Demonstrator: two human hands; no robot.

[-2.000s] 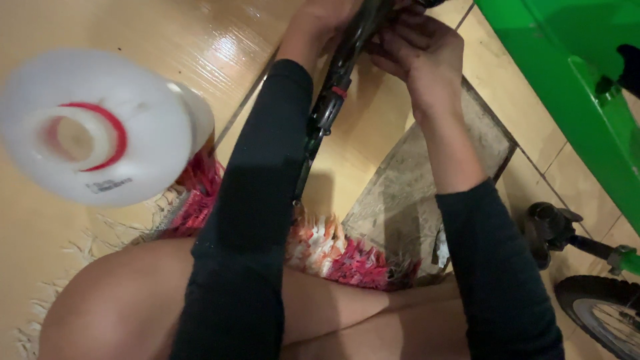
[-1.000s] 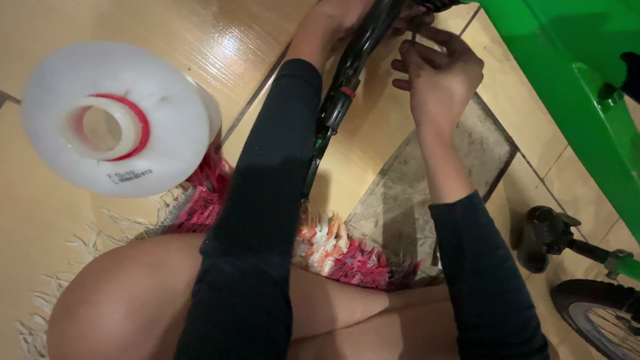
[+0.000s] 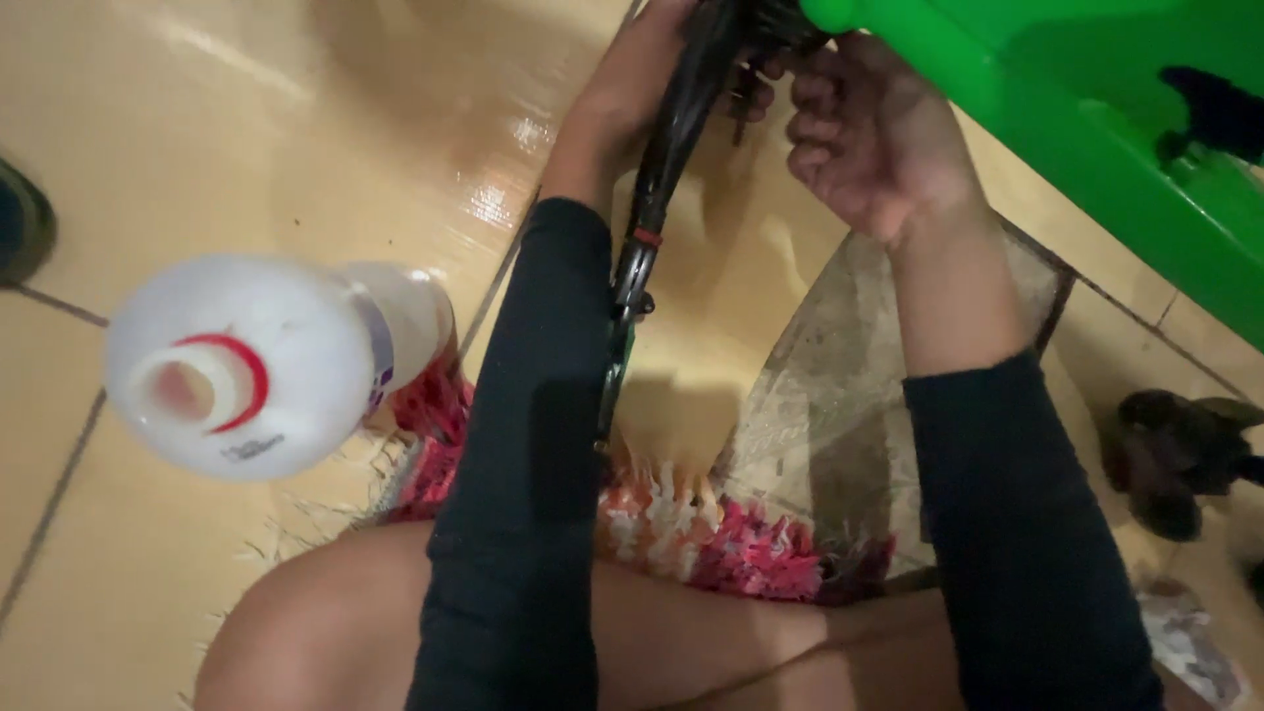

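A black tubular part with a red band (image 3: 647,237), perhaps of a bicycle, runs down from the top edge between my arms. Behind its upper end is my left hand (image 3: 647,74); the tube hides much of it, and fingertips show on the far side near a small dark piece (image 3: 741,104). My right hand (image 3: 869,138) is just right of these fingertips, under the edge of a green panel (image 3: 1066,109), with its fingers curled. Whether it holds anything is hidden. Both forearms are in dark sleeves.
An uncapped white plastic bottle (image 3: 286,346) with a red ring stands on the tiled floor at left. A shaggy red and white rug (image 3: 760,553) lies by my legs. A grey worn floor patch (image 3: 829,385) is between my arms. A black pedal-like part (image 3: 1175,454) is at right.
My right hand, earlier raised with fingers spread beside the tube, now has its fingers curled near the green panel. The view has shifted.
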